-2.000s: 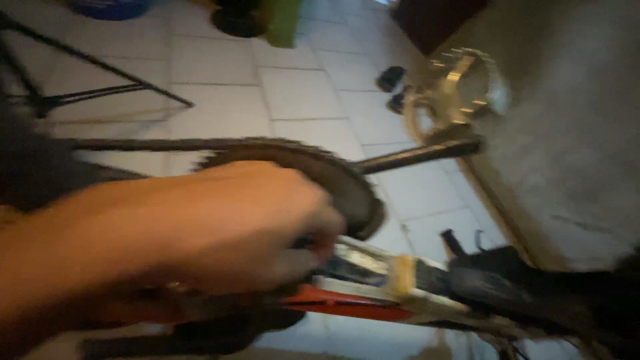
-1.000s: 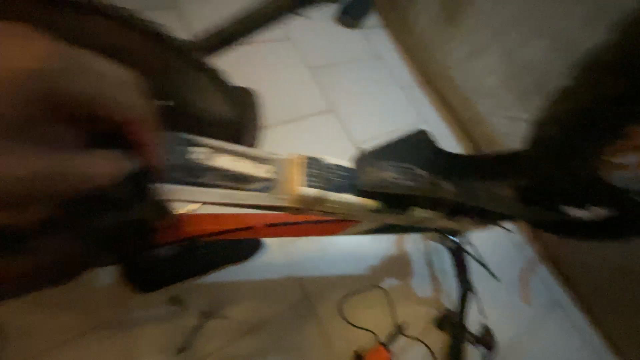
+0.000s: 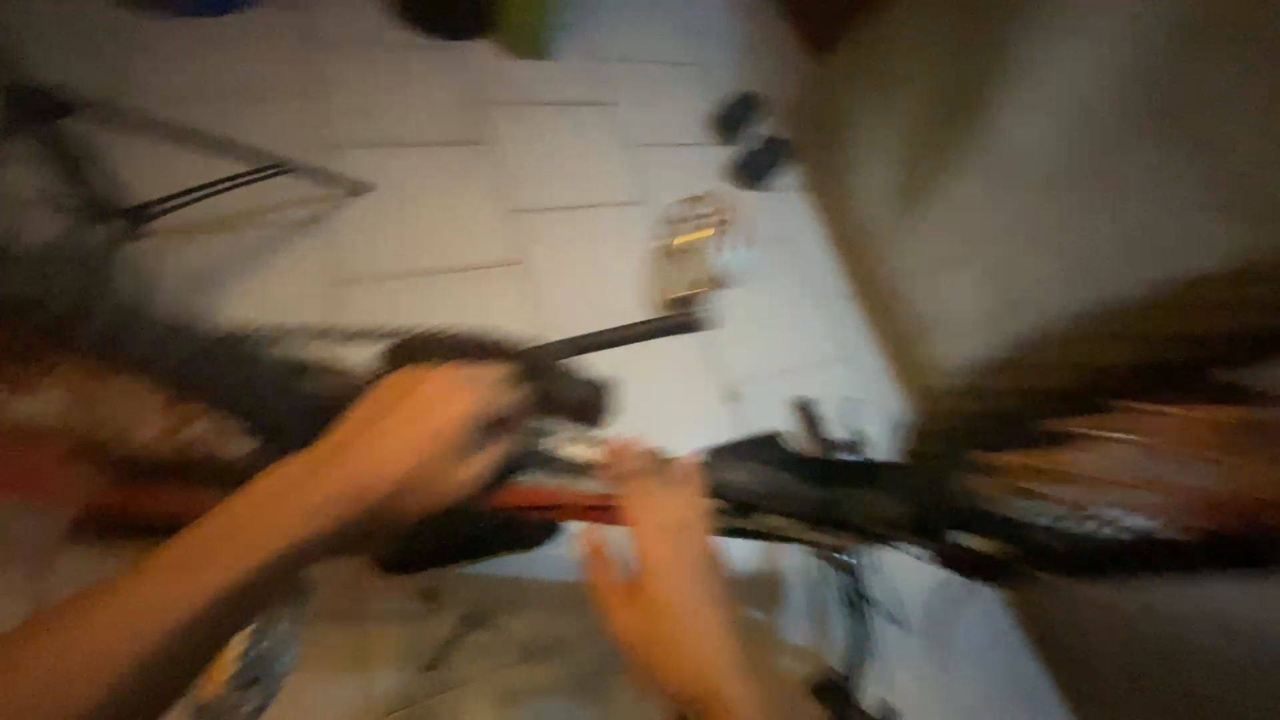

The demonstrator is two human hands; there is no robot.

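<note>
A bicycle lies across the view, with a red frame tube (image 3: 555,500) between my hands. My left hand (image 3: 435,430) reaches in from the lower left, its fingers bent down at the frame beside the dark chainring (image 3: 440,348); blur hides whether they grip anything. To its right, my right hand (image 3: 660,540) comes up from the bottom edge, fingers spread, its upper fingers over the tube. A crank arm (image 3: 615,337) extends from the chainring towards a pedal (image 3: 695,250) with bright yellowish reflections. Further right are black bicycle parts (image 3: 800,485).
A dark tubular frame (image 3: 220,140) stands on the tiled floor at the upper left. Two small dark objects (image 3: 750,140) lie near the wall (image 3: 1050,170). A blurred dark wheel (image 3: 1100,350) is at the right, and cables (image 3: 855,610) hang below the bicycle.
My right hand has come into view over the frame. The pedal end of the crank, out of view a second ago, shows again. The view has shifted.
</note>
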